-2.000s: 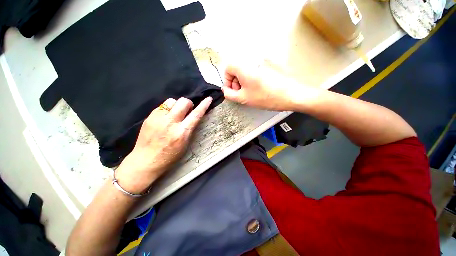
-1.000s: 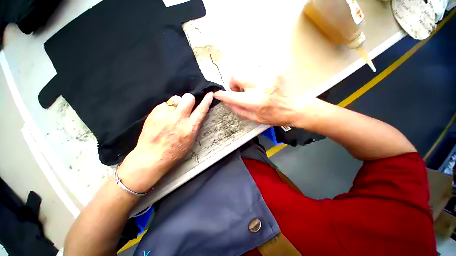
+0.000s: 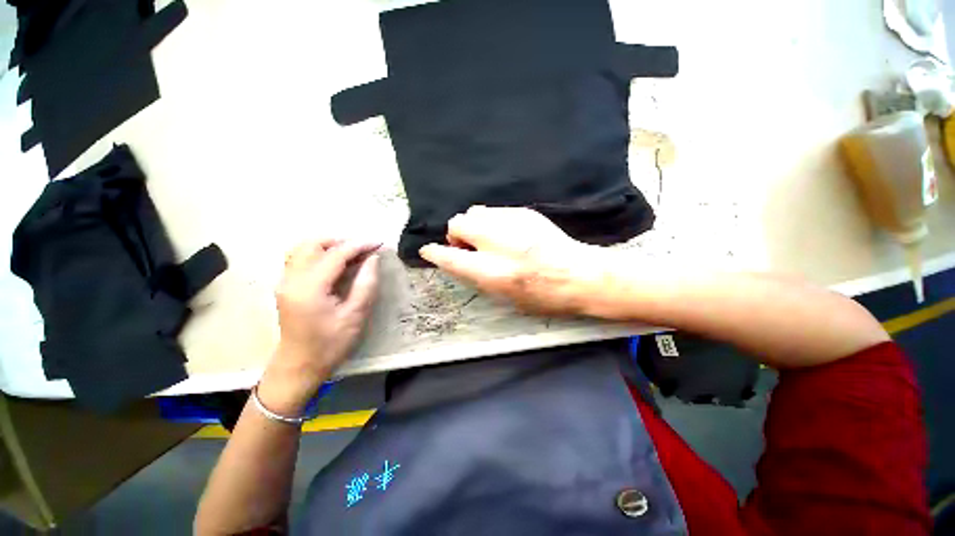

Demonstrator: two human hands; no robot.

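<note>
A black lining panel (image 3: 503, 115) with a short tab at each side lies flat on the white table. Its near edge is rucked or folded over. My right hand (image 3: 513, 257) lies on the near edge, fingers at the panel's near left corner; whether it pinches the cloth cannot be told. My left hand (image 3: 330, 304) is just left of that corner, off the panel, fingers curled and apart, with nothing visible in it.
A glue bottle (image 3: 888, 173) lies at the right, nozzle towards the table's near edge. A black pile (image 3: 100, 283) is at the near left, overlapping black panels (image 3: 89, 79) at the far left. A crumpled white thing (image 3: 916, 23) is at the far right. The table's edge (image 3: 545, 340) is close to the apron.
The view has turned and shifted left. My left hand has come off the panel to its left. My right hand has moved from the near right corner to the near left corner.
</note>
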